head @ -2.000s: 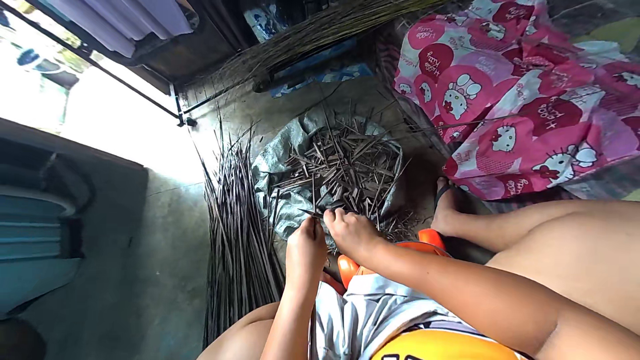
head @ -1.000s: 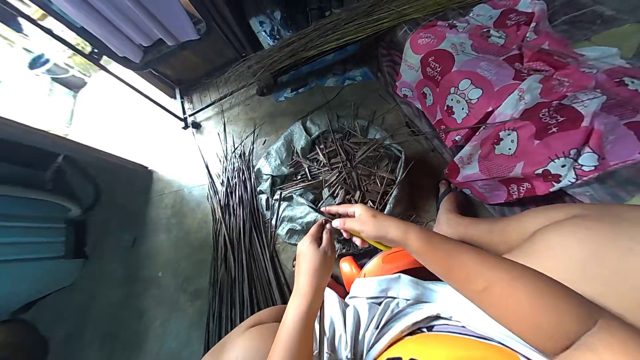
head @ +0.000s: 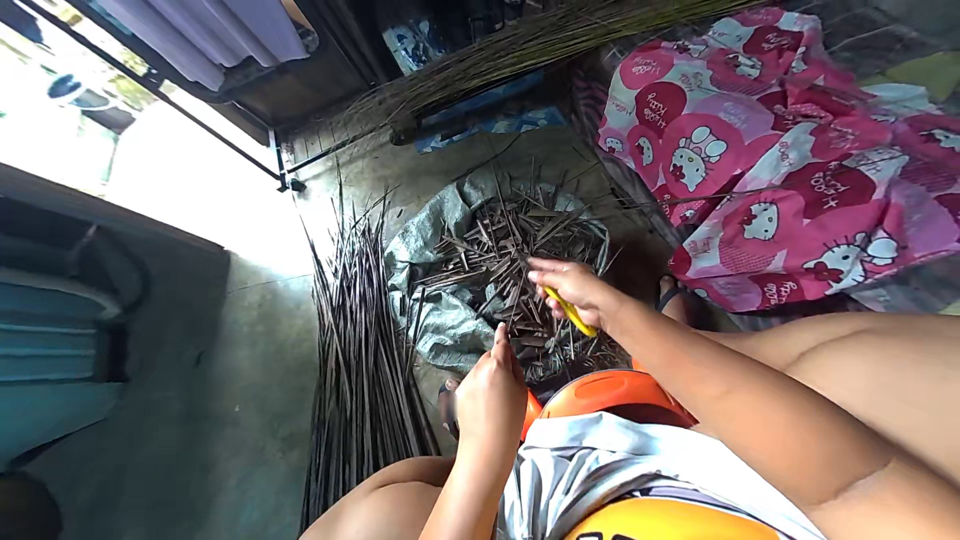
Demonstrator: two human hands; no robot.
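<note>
My right hand (head: 574, 292) is closed around a yellow handle (head: 570, 311), apparently of a knife, over a sack of leaf scraps. A dark strip seems to lie at its fingertips. Lower and to the left is my left hand (head: 491, 386), its forefinger pointing up; whether it holds a thin strip is hidden. Under both hands, short brown dry leaf pieces (head: 502, 247) fill the open woven plastic sack (head: 442, 322). Long dark palm midribs or sticks (head: 364, 360) lie in a bundle on the floor left of the sack.
An orange plastic seat or tub (head: 622, 390) is between my legs. A pink cartoon-print cloth (head: 720, 157) spreads at the right. Long greenish sticks (head: 480, 64) lie across the back. A metal frame (head: 281, 161) stands by the bright doorway, and a teal object (head: 52, 360) is at the left.
My hands were close together near the sack's lower edge; now they are apart. The right one has moved up over the leaf scraps, and more of the yellow handle shows.
</note>
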